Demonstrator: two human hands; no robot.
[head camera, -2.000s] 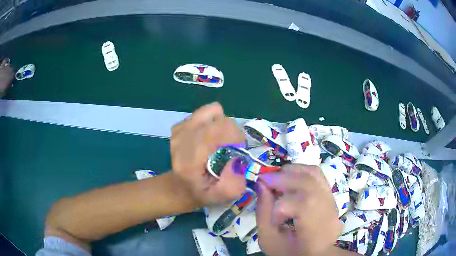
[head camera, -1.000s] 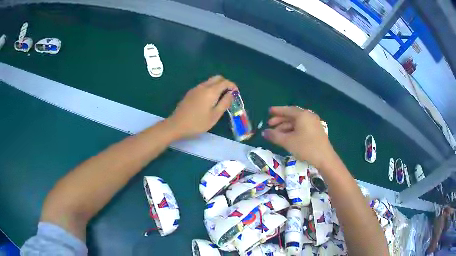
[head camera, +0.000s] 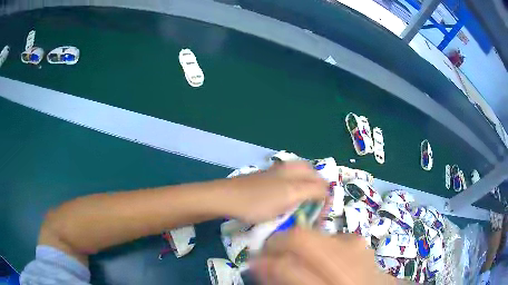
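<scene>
My left hand (head camera: 281, 192) and my right hand (head camera: 312, 259) are close together over the pile of shells (head camera: 398, 234), both blurred. Between them is a part-filled white housing shell (head camera: 262, 235) with a bright blue block and a green part showing. My left hand is on its far end, and my right hand is at its near side. The fingertips and any wires are too blurred or covered to tell. The pile of printed white shells lies under and to the right of my hands.
The green belt (head camera: 256, 83) carries a flat cover (head camera: 191, 67), a shell (head camera: 359, 133) beside another cover (head camera: 379, 145), and more units at both ends. A pale rail (head camera: 128, 119) edges it. A loose shell (head camera: 182, 240) lies left of the pile. A clear bag (head camera: 473, 247) and another person's arm (head camera: 494, 239) are far right.
A shell now lies on the belt right of centre, near a cover. My hands have come back from over the belt to the pile and closed in around a shell there.
</scene>
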